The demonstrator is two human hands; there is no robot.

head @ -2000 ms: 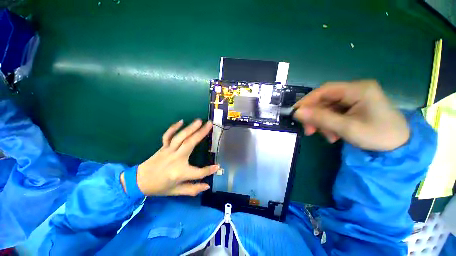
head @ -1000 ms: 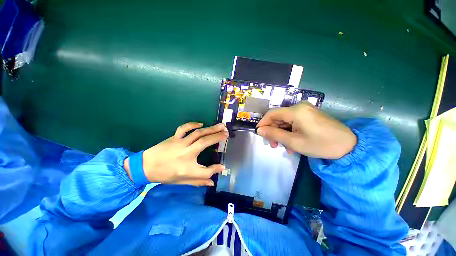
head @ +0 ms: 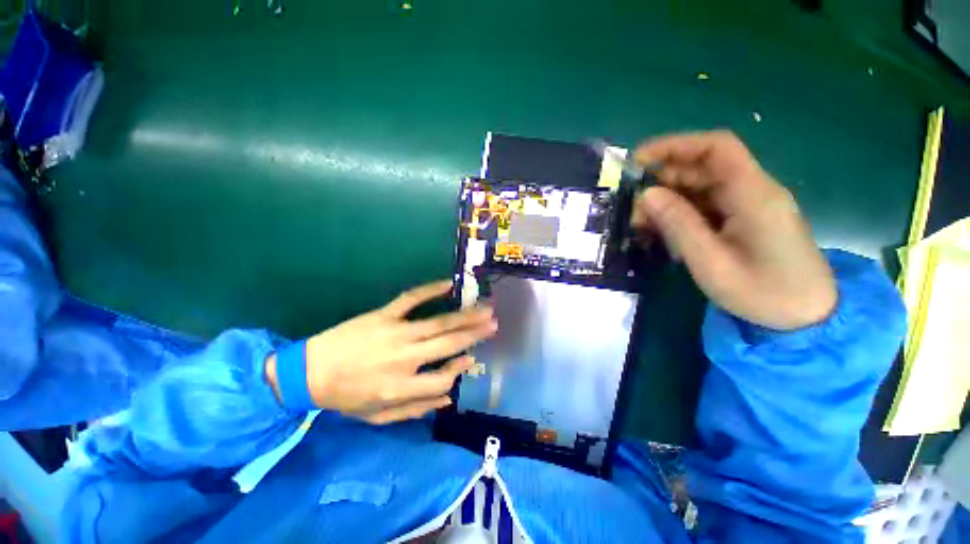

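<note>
The opened tablet (head: pixel 553 351) lies in front of me, its circuit board (head: pixel 534 228) at the far end and its silver back plate nearer me. A black tape sheet (head: pixel 542 159) with pale edges lies just beyond it. My left hand (head: pixel 394 361) rests on the tablet's left edge, fingers apart, fingertips over the silver plate. My right hand (head: pixel 734 223) is above the tablet's far right corner, thumb and fingers pinched on blurred tweezers (head: pixel 628 175) near the sheet's right end. Whether the tips hold a tape piece cannot be told.
A blue bin (head: pixel 45 80) stands at the upper left. Pale yellow liner sheets (head: pixel 936 329) lie at the right, with a white perforated basket (head: pixel 920 510) at the lower right. Another person's blue sleeve (head: pixel 37 308) is at the left edge.
My right hand has moved from the board's near edge out to the far right corner beside the tape sheet. My left fingertips have slid slightly towards me and onto the silver plate.
</note>
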